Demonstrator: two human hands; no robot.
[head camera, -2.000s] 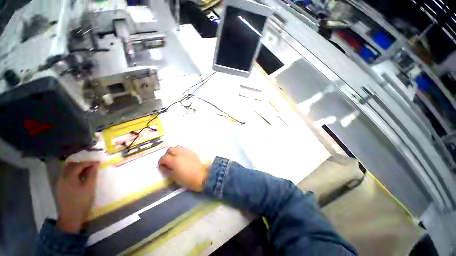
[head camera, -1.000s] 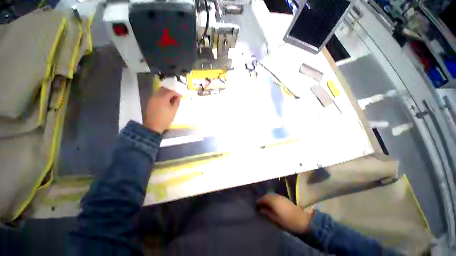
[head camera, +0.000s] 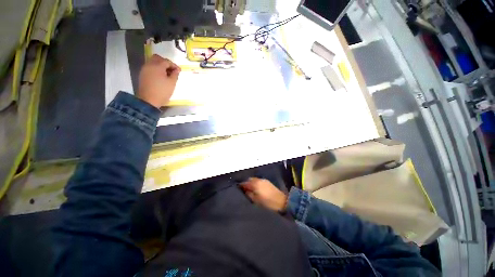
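My left hand (head camera: 158, 81) rests at the left end of the white sewing template (head camera: 190, 84), just left of and below the yellow-bordered window (head camera: 190, 50). Its fingers are curled; whether something small is between them cannot be told. My right hand (head camera: 265, 194) is over my dark-clothed lap below the table edge, fingers curled, with nothing clearly visible in it. Dark snips or a small tool (head camera: 217, 64) lie at the window's near edge. A thin black cable (head camera: 271, 27) runs from the window to the back right. The dark sewing head (head camera: 173, 16) is above the window, cut off by the top edge.
Two grey patches (head camera: 323, 52) and a small yellow piece (head camera: 344, 71) lie at the table's right. A beige panel with yellow edges (head camera: 374, 186) hangs below the right corner. Beige panels (head camera: 16, 81) are stacked at the left. The touchscreen (head camera: 325, 11) is cut off at the top.
My right hand has left the template and moved down to my lap. My left hand stays by the window. The view has swung round and down, bringing the left panel stack into view.
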